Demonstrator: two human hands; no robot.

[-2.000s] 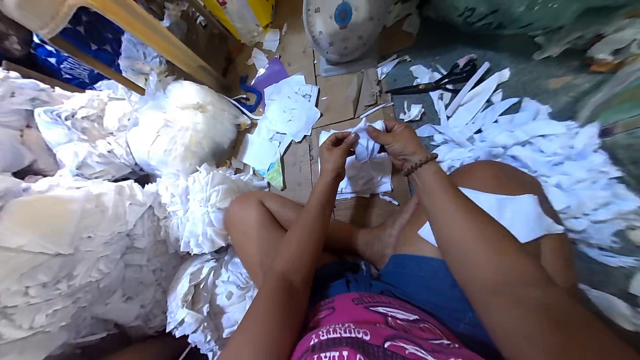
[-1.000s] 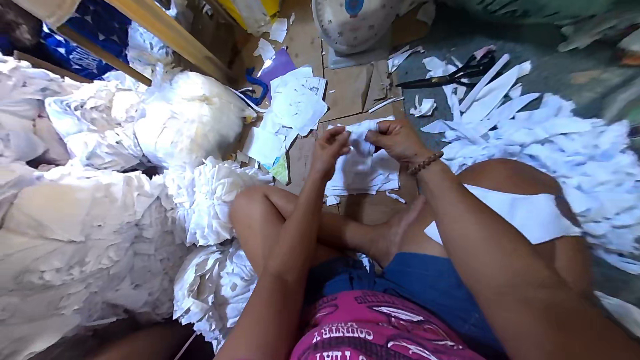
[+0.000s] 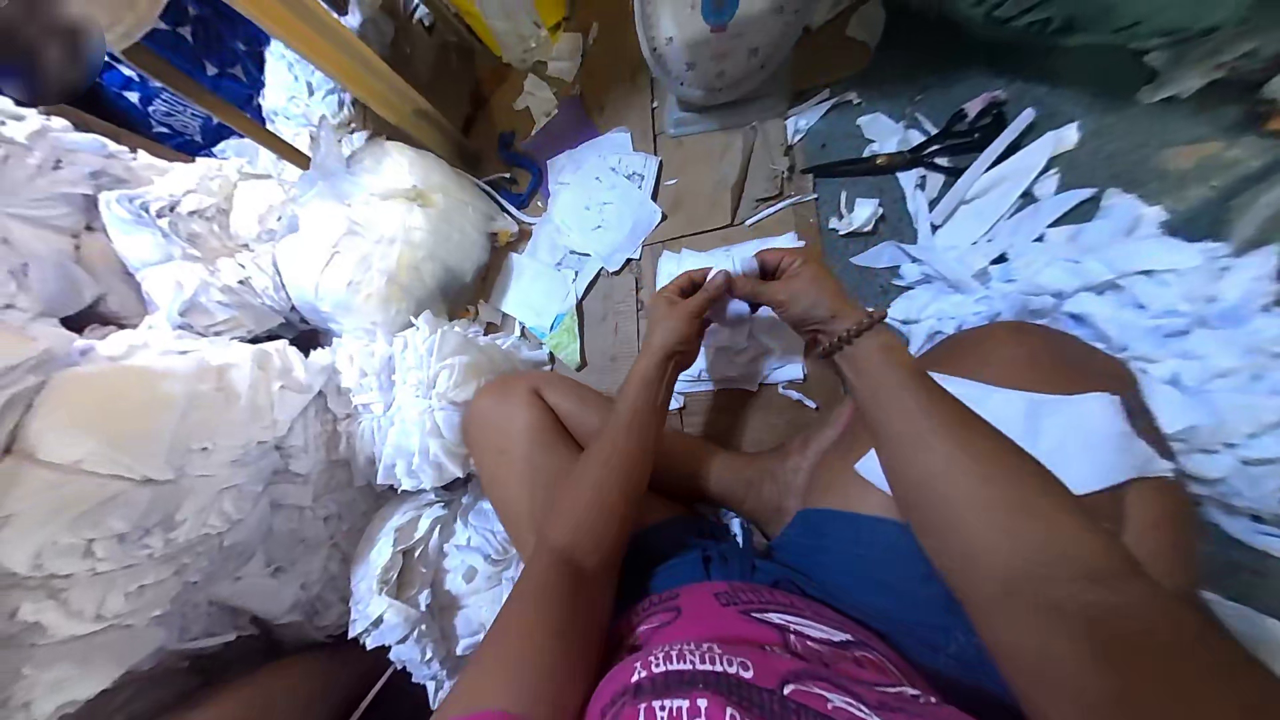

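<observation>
My left hand point(image 3: 685, 312) and my right hand point(image 3: 800, 290), a beaded bracelet on its wrist, meet in front of me. Between their fingertips they pinch a small white fabric piece point(image 3: 732, 310), partly hidden by the fingers. Right beneath it lies a stack of white cloth pieces point(image 3: 760, 358) on flattened cardboard. Another white piece point(image 3: 1050, 425) is draped over my right thigh. Black-handled scissors point(image 3: 915, 155) rest on white strips beyond my right hand, at the upper right.
White scraps point(image 3: 1190, 320) are heaped on the floor at right. Large bundles of white cloth point(image 3: 180, 480) fill the left side. Flat white sheets point(image 3: 600, 205) lie on cardboard point(image 3: 700, 185) near a blue curved object point(image 3: 520, 170). A pale rounded object point(image 3: 720, 50) stands at the top, a wooden bar point(image 3: 350, 70) at upper left.
Both hands stay over the stack. The fingers have shifted on the white piece and now sit closer together than one second ago.
</observation>
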